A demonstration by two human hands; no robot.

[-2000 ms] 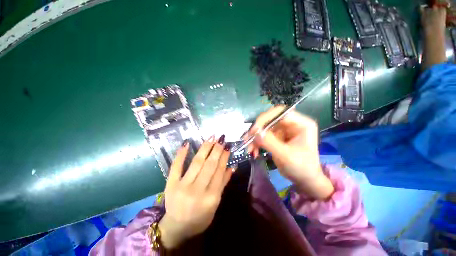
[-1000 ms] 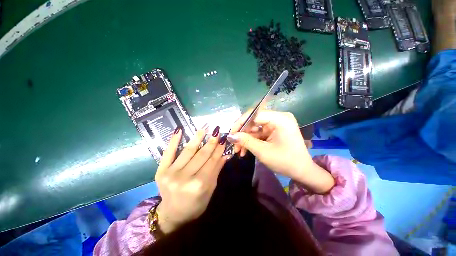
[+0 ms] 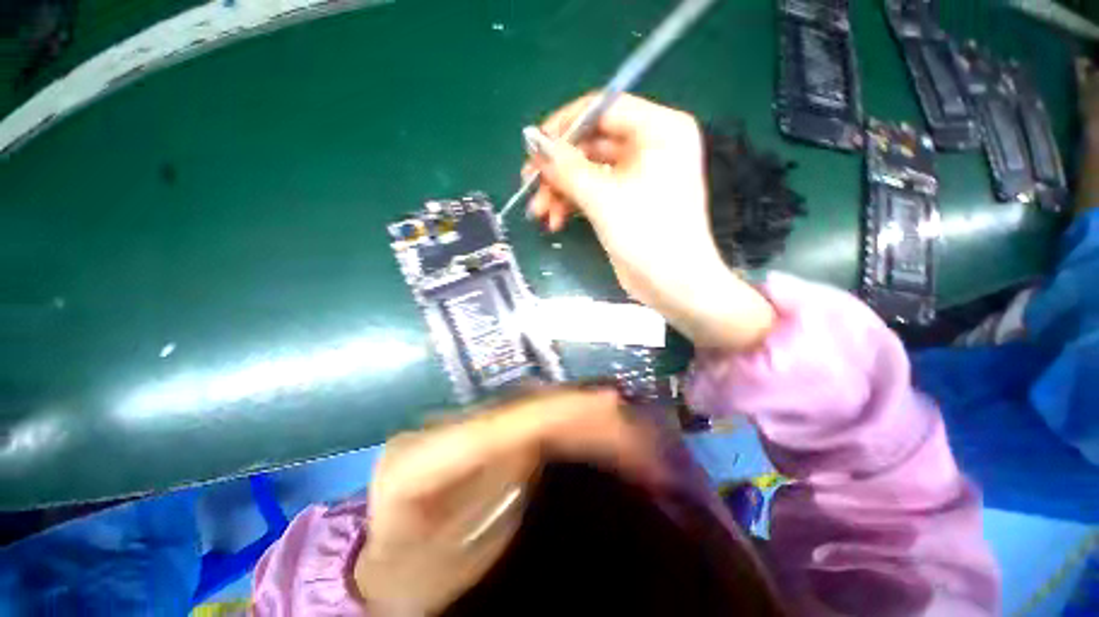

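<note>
An open phone unit (image 3: 476,307) lies on the green mat, its main board end away from me and its battery showing. My right hand (image 3: 615,169) holds silver tweezers (image 3: 651,60), their tip at the upper right edge of the phone unit; contact cannot be told. My left hand (image 3: 506,470) is blurred, over the near end of the unit; its fingertips are unclear. A white strip (image 3: 599,322) lies right of the unit. Small pale-dotted pieces (image 3: 633,368) show just below the strip. A dark heap of small black parts (image 3: 750,193) is partly hidden behind my right hand.
Several more phone units lie at the upper right, the nearest one (image 3: 900,229) right of the heap. A person's blue sleeve (image 3: 1061,325) is at the right edge. A white rail (image 3: 109,75) curves along the upper left. The green mat's (image 3: 265,289) near edge runs above my lap.
My right hand has moved up and away from my left hand, bringing the tweezers to the unit's board end. My left hand has drawn back nearer to me. The white strip is more exposed.
</note>
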